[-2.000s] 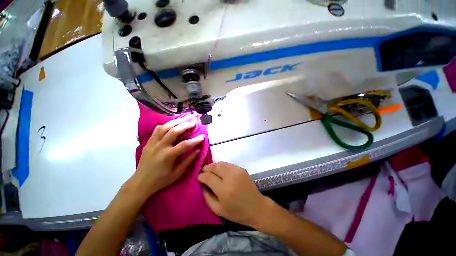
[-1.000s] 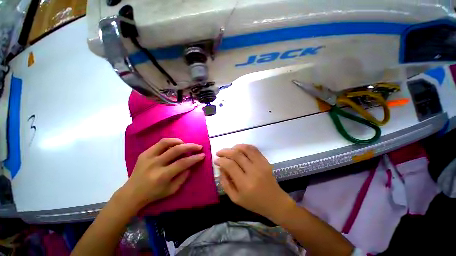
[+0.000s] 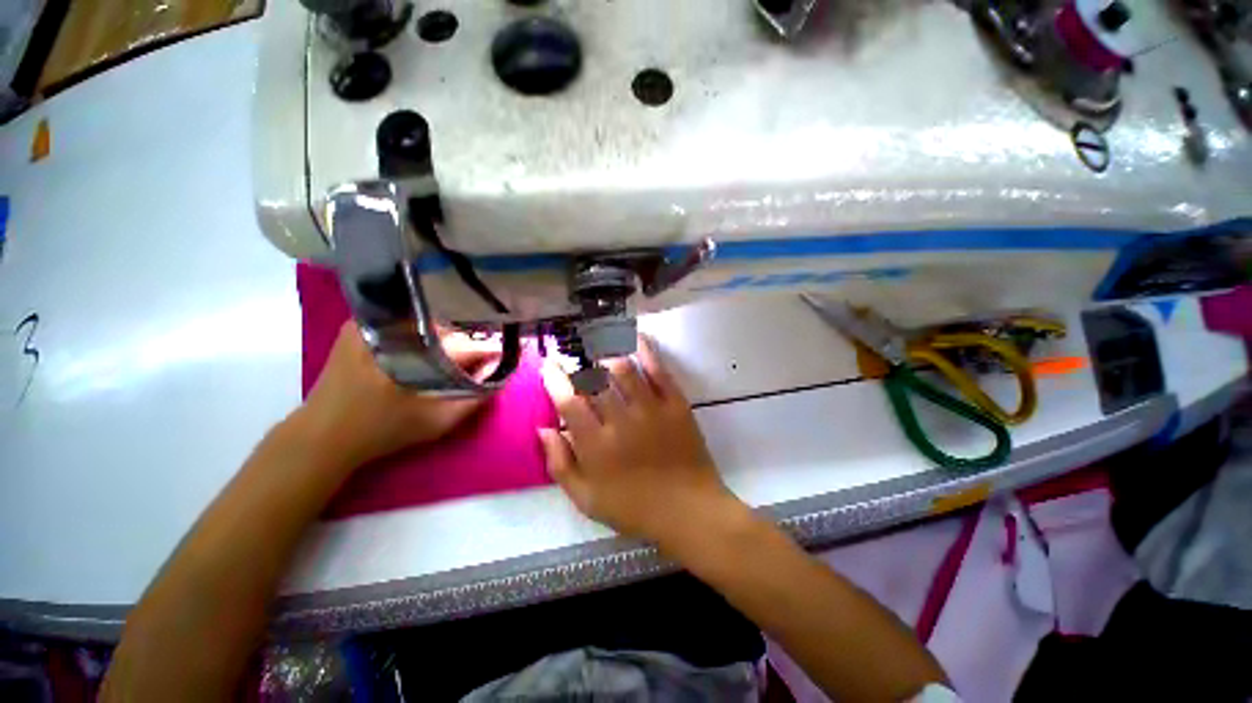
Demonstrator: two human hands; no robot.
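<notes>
The magenta fabric panel [image 3: 474, 446] lies on the table, with its upper part under the white sewing machine head [image 3: 508, 158]. My left hand [image 3: 385, 398] rests on the panel's left part, its fingertips partly hidden behind the curved metal guard [image 3: 391, 289]. My right hand [image 3: 625, 440] is at the panel's right edge, fingers reaching up beside the presser foot [image 3: 590, 374] and thumb over the fabric. Whether either hand pinches the fabric does not show. The needle cannot be made out clearly.
Scissors [image 3: 890, 346] with green and yellow handles lie right of my right hand, beside an orange stick [image 3: 1059, 365]. A magenta thread spool [image 3: 1092, 39] sits on the machine. Pale pink garment pieces [image 3: 989, 584] hang below the table's front edge [image 3: 824, 522] at right.
Both hands have moved up the panel to the presser foot area. The panel lies further up on the table. The camera view has shifted, showing more of the machine's top.
</notes>
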